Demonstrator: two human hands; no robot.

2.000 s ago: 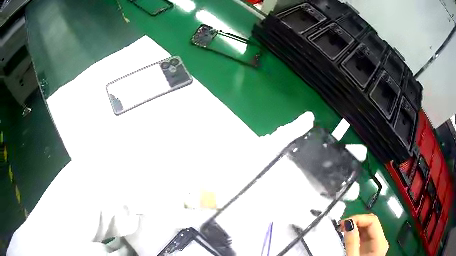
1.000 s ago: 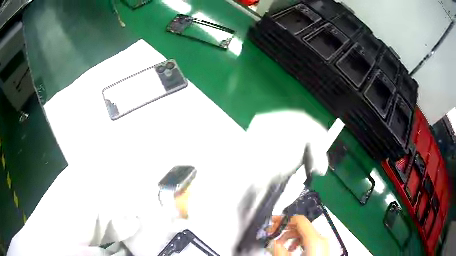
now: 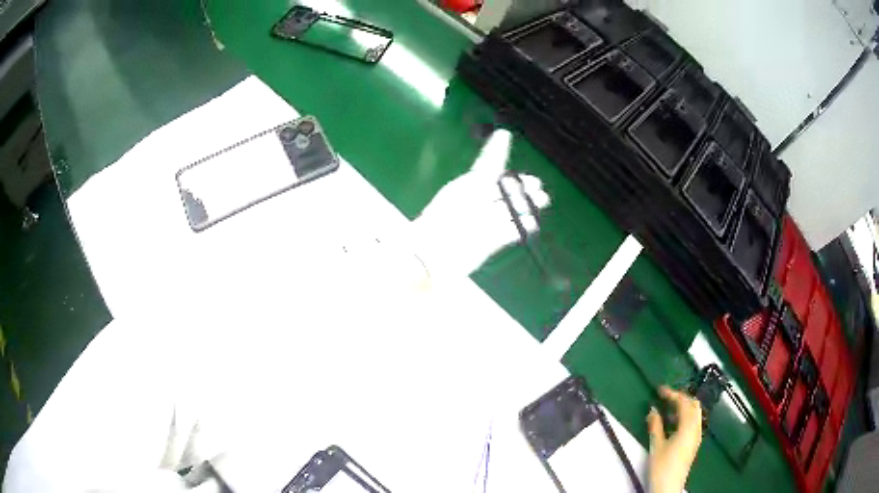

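My left hand (image 3: pixel 487 207), in a white glove, is stretched over the green surface. It holds the end of a blurred black phone middle frame, which slants down to the right. My right hand (image 3: pixel 677 433), bare, is at the lower right, thumb and finger at the lower end of another dark frame (image 3: pixel 625 313); whether they grip it is unclear. A frame (image 3: pixel 561 421) lies on the white sheet (image 3: pixel 337 279) at the bottom, and another (image 3: pixel 330 469) is cut off by the lower edge. A slim purple stick (image 3: pixel 485 460) lies between them.
A grey-edged frame (image 3: pixel 306 154) lies at the sheet's upper left. One black frame (image 3: pixel 294 24) lies on the green surface beyond; another (image 3: pixel 718 385) is right of my bare hand. Stacked black trays (image 3: pixel 665 125) and red trays (image 3: pixel 805 279) stand right. A white strip (image 3: pixel 595 296) crosses the green surface.
My gloved hand has moved up and away from the sheet onto the green surface with a frame. My bare hand has moved right, off the sheet. The far black frame has shifted left in view.
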